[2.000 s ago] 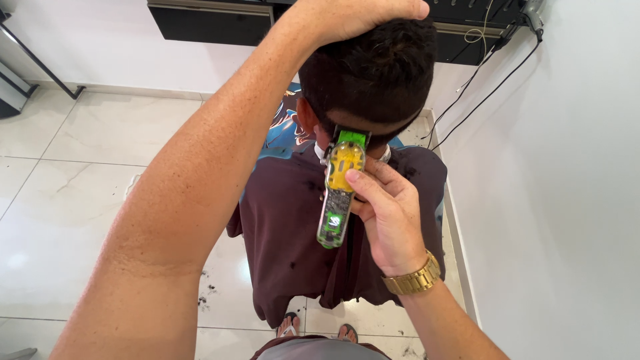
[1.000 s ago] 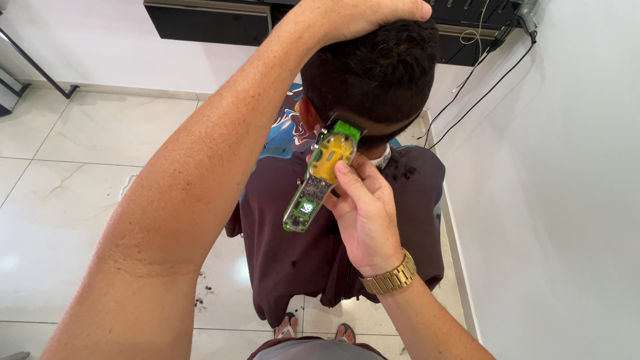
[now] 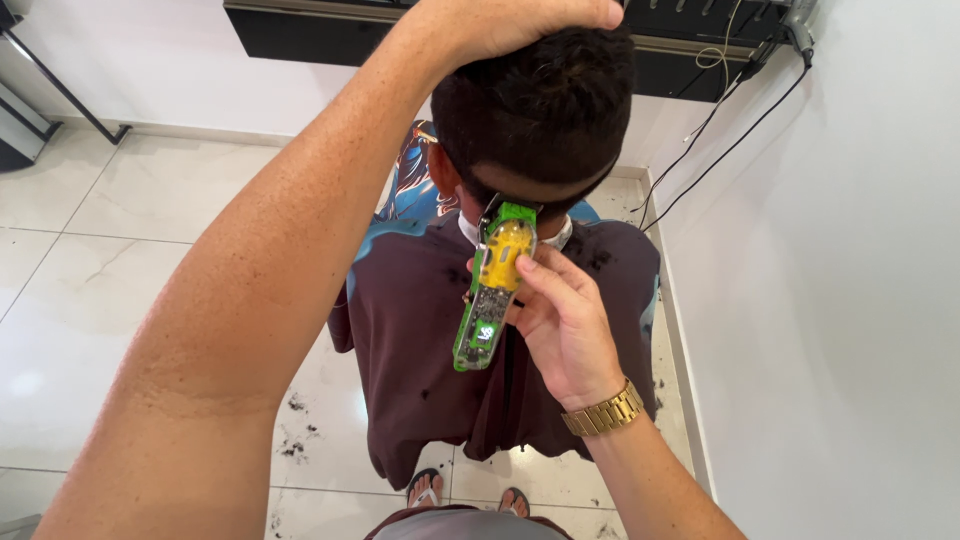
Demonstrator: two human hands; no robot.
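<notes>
My right hand, with a gold watch at the wrist, grips a green and yellow hair clipper with a clear housing and a small lit display. The clipper's blade end meets the lower back of a seated person's head, at the nape. My left hand lies on top of that head, its fingertips partly out of frame. Short dark hair covers the head, with a closely cut band low at the back. A dark maroon cape drapes the person, over a white neck strip.
A black wall shelf runs across the back. Cables hang at the right beside a white wall. Cut hair lies on the tiled floor and cape. Sandalled feet show below.
The clipper was tilted further to the left a second ago and now stands more upright against the nape. My right hand has turned with it. My left hand stays on the head.
</notes>
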